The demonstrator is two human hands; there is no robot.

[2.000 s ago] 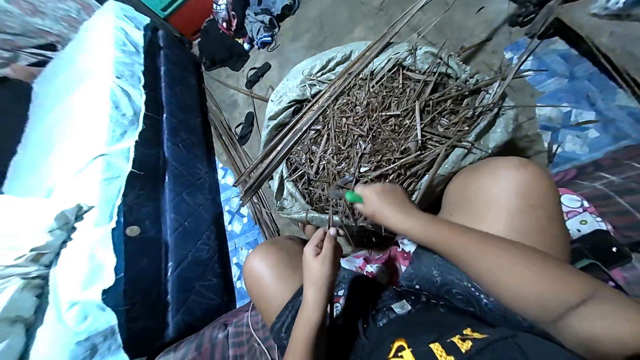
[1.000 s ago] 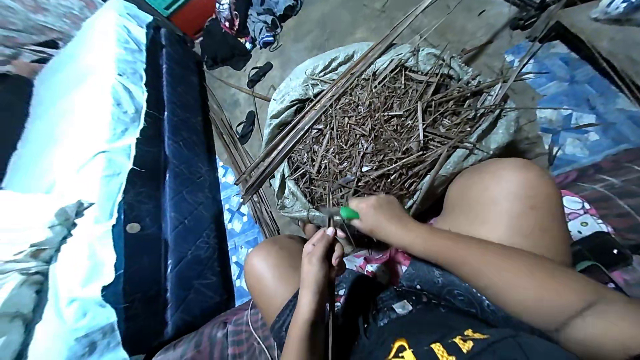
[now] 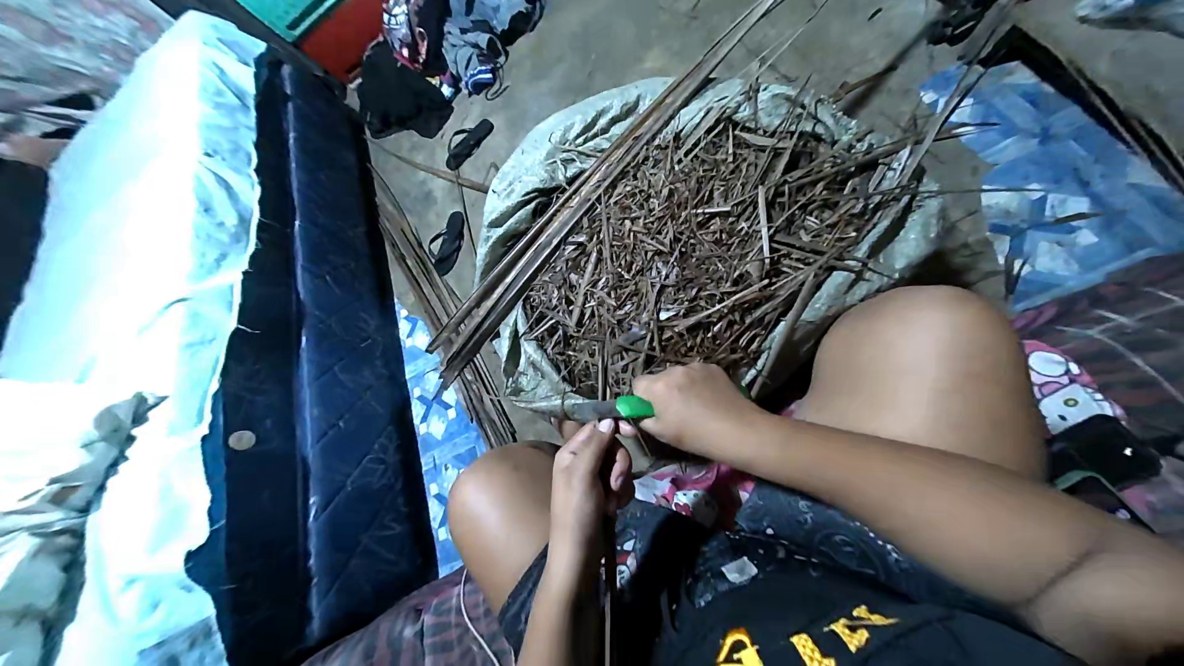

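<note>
My right hand (image 3: 698,412) grips the green handle of a knife (image 3: 635,407), whose dull blade points left, just above my left fingertips. Between the thumb and fingers of my left hand (image 3: 587,467) is a thin dry leaf strip (image 3: 608,573); it runs down toward my lap and up past the blade. In front of my knees stands a wide woven sack (image 3: 541,153) with its rim folded outward, full of short brown cut pieces of dry leaf (image 3: 675,250). Long dry strips (image 3: 592,203) lie slanting across the sack's left side.
A dark blue mattress (image 3: 347,370) with a pale sheet (image 3: 139,213) runs along the left. Black flip-flops (image 3: 448,242) and heaped clothes (image 3: 407,88) lie on the floor beyond. More long strips (image 3: 430,277) lie beside the sack. A blue patterned sheet (image 3: 1064,185) is at right.
My right hand with the knife has come down from over the sack's near edge to my left fingertips. My left hand stays in nearly the same place.
</note>
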